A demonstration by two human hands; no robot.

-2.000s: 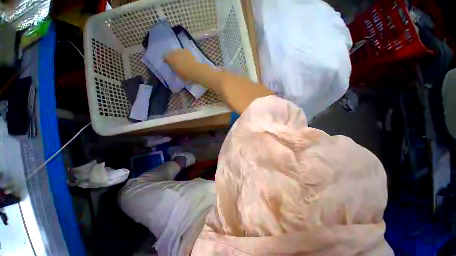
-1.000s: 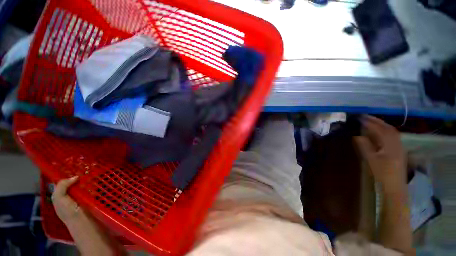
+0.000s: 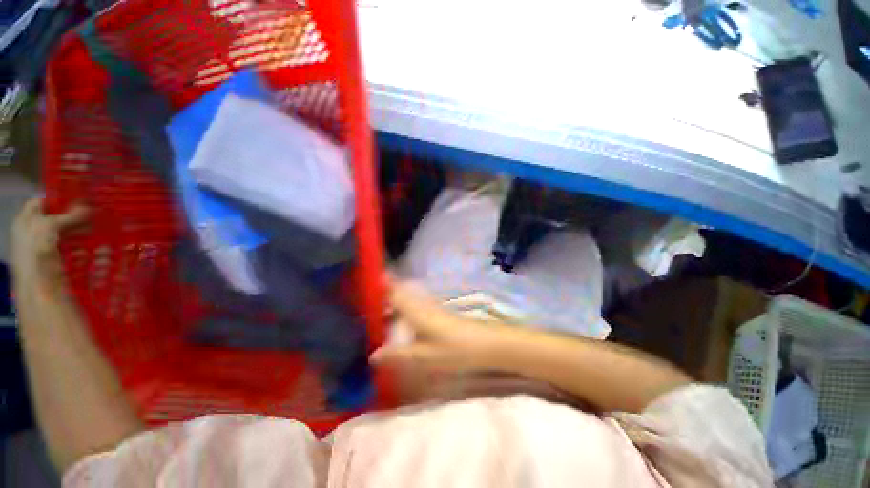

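Observation:
A red plastic basket (image 3: pixel 367 238) is tilted at the left over my lap, blurred by motion. Inside it lie a light grey folded fabric piece (image 3: pixel 277 162), a blue piece (image 3: pixel 196 124) and dark grey pieces (image 3: pixel 277 267). My left hand (image 3: pixel 48 233) grips the basket's left side. My right hand (image 3: pixel 410 319) is on the basket's right side; its fingers are blurred and partly hidden at the rim.
The white table (image 3: pixel 534 86) with a blue-edged front runs across the top. A black smartphone (image 3: pixel 799 110) and blue-handled scissors (image 3: pixel 711 24) lie on it. A white perforated basket (image 3: pixel 758 353) with small pieces stands at lower right beside a cardboard box (image 3: pixel 730 315).
The red basket has turned and shifted left. My right hand has moved from under the table edge at the right to the basket's right side. My left hand has moved up along the basket.

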